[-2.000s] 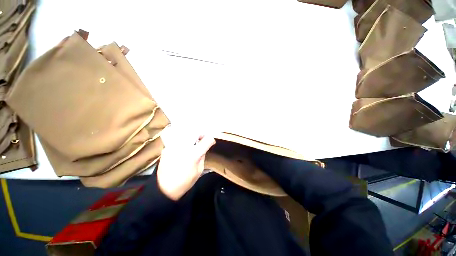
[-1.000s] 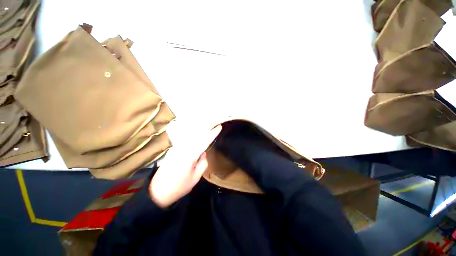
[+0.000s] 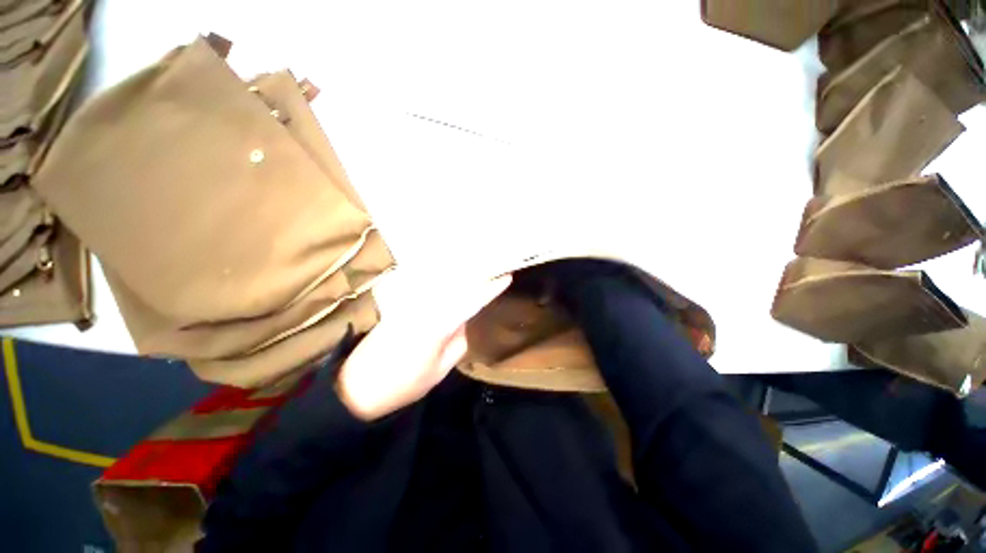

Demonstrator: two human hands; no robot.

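A tan bag body [image 3: 541, 373] lies at the table's near edge against my dark-clothed body, its mouth open towards me. My left hand [image 3: 416, 351] is at the bag's left end, fingers at the rim and thumb on the near side; it is overexposed against the white table. My right forearm reaches into the bag mouth, and my right hand is hidden inside. The brown inner surface shows between the rims. What my right hand does in there cannot be seen.
Flat tan bags [image 3: 205, 205] overlap on the left, with more at the far left edge. Standing bags [image 3: 881, 221] line the right side. A thin dark strip [image 3: 460, 126] lies on the white table [image 3: 605, 86]. A red carton [image 3: 178, 459] stands on the floor at lower left.
The bag mouth has opened wider than two seconds ago, and its far rim now bows outward. My right arm stays inside it. My left hand remains at the left end. The view has shifted slightly.
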